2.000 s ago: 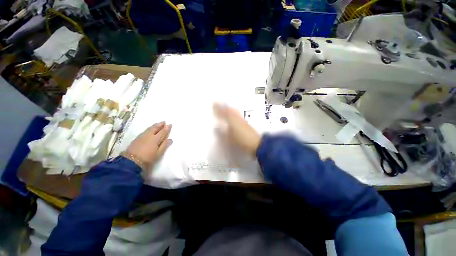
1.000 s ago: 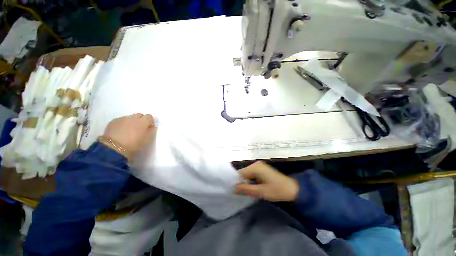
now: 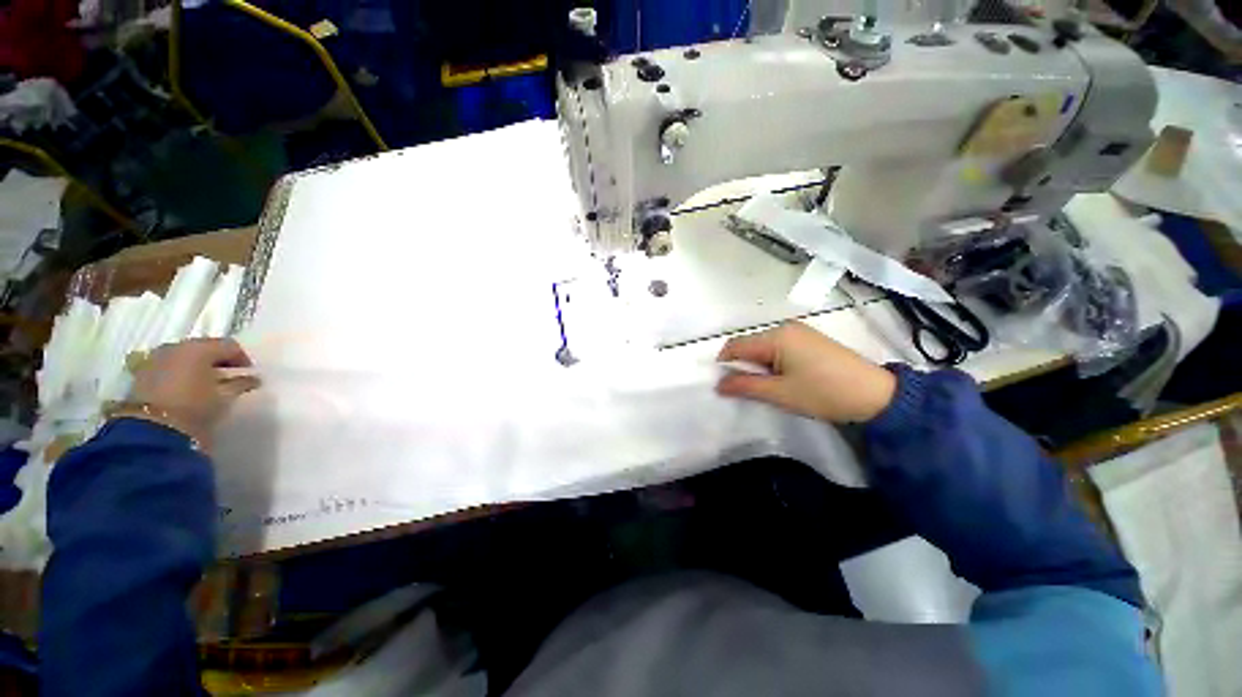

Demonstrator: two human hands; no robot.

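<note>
A white fabric piece [image 3: 545,422] is stretched between my two hands over the front of the white table, its lower edge hanging past the table's front edge. My left hand [image 3: 194,385] pinches its left end near the bundles. My right hand [image 3: 806,372] pinches its right part, to the right of and in front of the needle. The sewing machine [image 3: 817,102] stands behind, with its presser foot [image 3: 613,277] above the needle plate. The fabric's upper outline is hard to see against the white table.
Tied white bundles [image 3: 102,347] lie at the left, partly behind my left hand. Black-handled scissors [image 3: 940,327] and white scrap strips [image 3: 851,255] lie right of the needle. A clear plastic bag [image 3: 1049,279] lies farther right. White fabric [image 3: 1182,545] lies on the lower right surface.
My hands have moved apart, the left one leftward and the right one up and rightward over the table. The fabric is now spread wide instead of hanging toward my lap. The view has shifted.
</note>
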